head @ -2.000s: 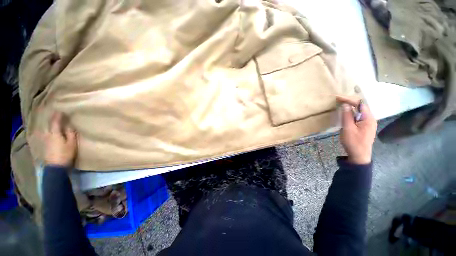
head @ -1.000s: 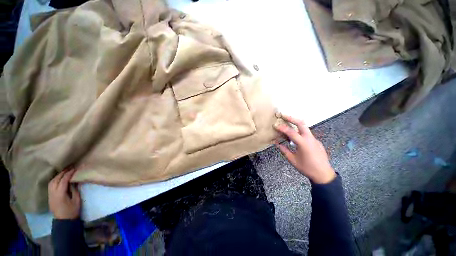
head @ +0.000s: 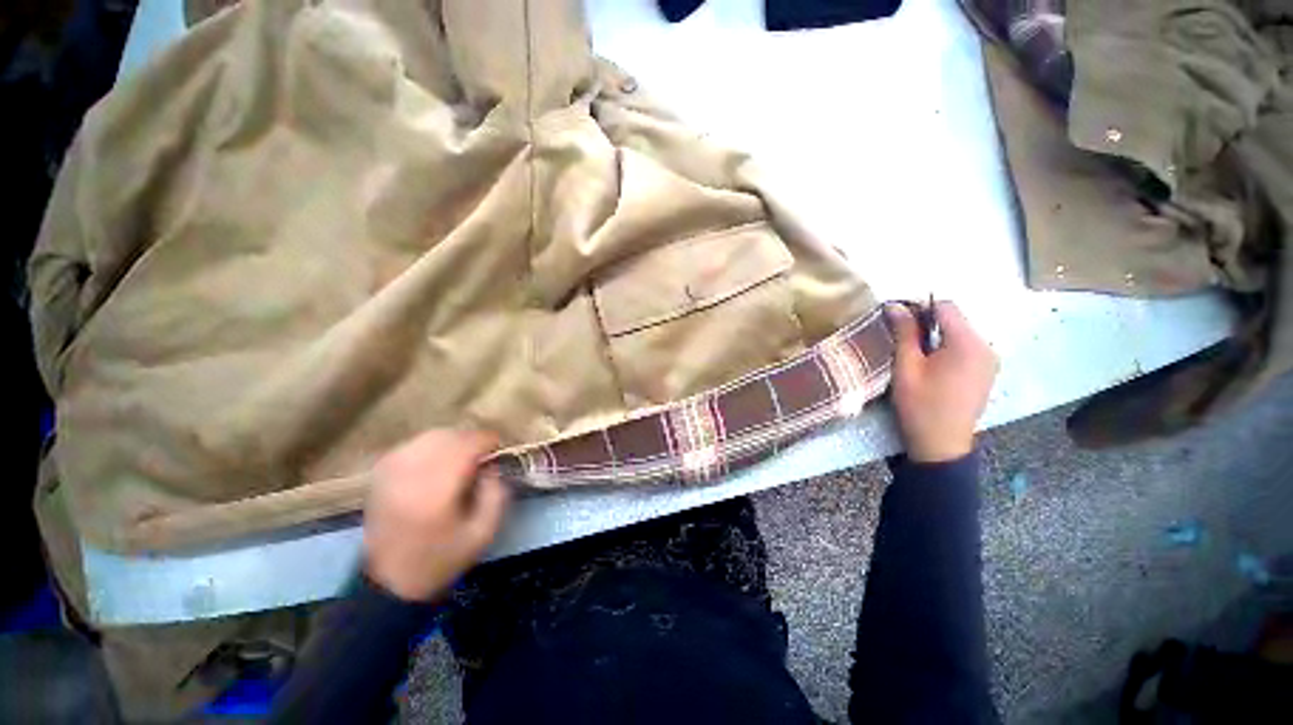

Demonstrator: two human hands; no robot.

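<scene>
The tan jacket (head: 312, 269) lies spread on the white table in front of me. Its flap pocket (head: 695, 283) is partly covered by the hem, which is folded up and shows brown checked plaid lining (head: 695, 432). My right hand (head: 943, 375) pinches the hem's right corner. The dark tip of the thread snips (head: 932, 319) sticks up from that hand; the rest is hidden in it. My left hand (head: 430, 513), slightly blurred, grips the hem at the left end of the turned-up lining.
Darker olive jackets (head: 1163, 156) with snaps lie on the white table (head: 879, 142) at right, one part hanging over the edge. Black items (head: 830, 12) lie at the far edge. Khaki cloth and a bit of blue crate (head: 241, 697) show below left.
The hem is now folded up, showing the lining and covering the lower pocket. My left hand has moved right along the hem from the left corner. The view has shifted.
</scene>
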